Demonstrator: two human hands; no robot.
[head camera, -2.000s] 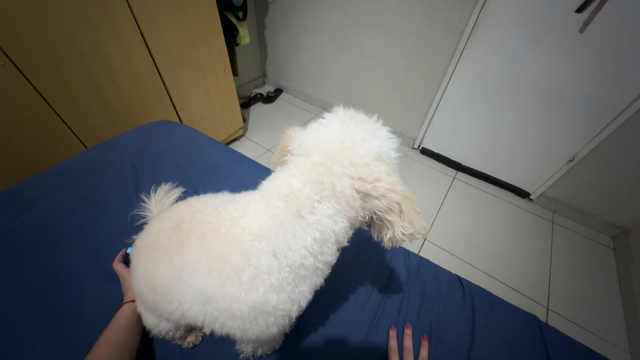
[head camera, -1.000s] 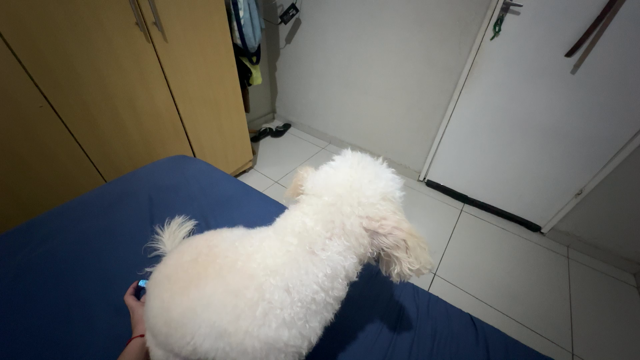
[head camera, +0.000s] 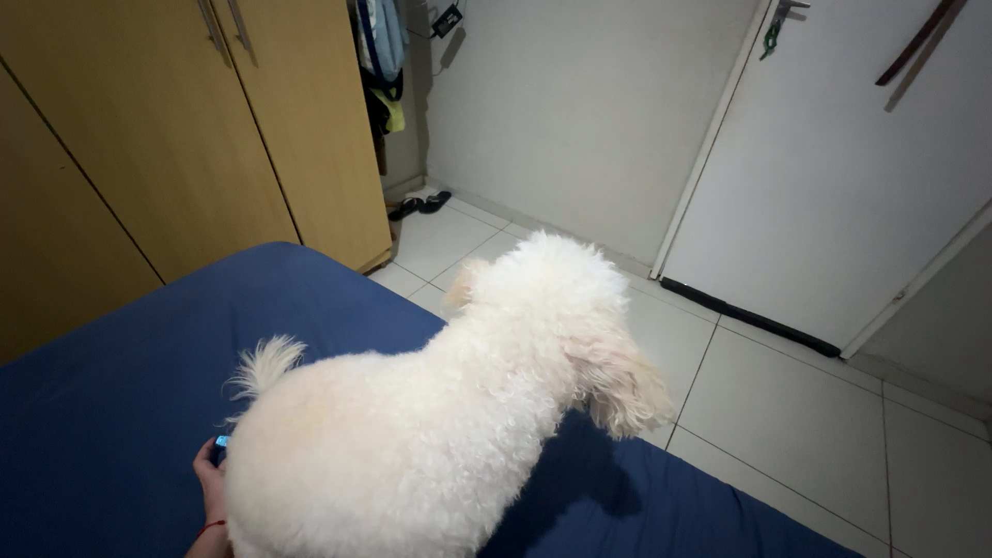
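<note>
A fluffy white dog (head camera: 387, 434) with cream ears stands on a bed with a dark blue sheet (head camera: 139, 387), its head turned away toward the floor. At the lower left, beside the dog's rump and below its raised tail (head camera: 267, 366), is my left hand (head camera: 211, 473), with a red string bracelet on the wrist. A small object with a light blue face (head camera: 222, 442) shows at its fingertips; the dog's body hides the rest of the hand and most of that object. My right hand is out of view.
A wooden wardrobe (head camera: 178, 132) stands at the bed's far left. Black flip-flops (head camera: 419, 205) lie on the white tiled floor (head camera: 783, 395) near hanging clothes (head camera: 384, 46). A white door (head camera: 837, 178) with a black draft strip (head camera: 748, 318) is at the right, past the bed's edge.
The view has tilted up. My right hand, seen at the bottom edge two seconds ago, is no longer in view. My left hand remains beside the dog's rump.
</note>
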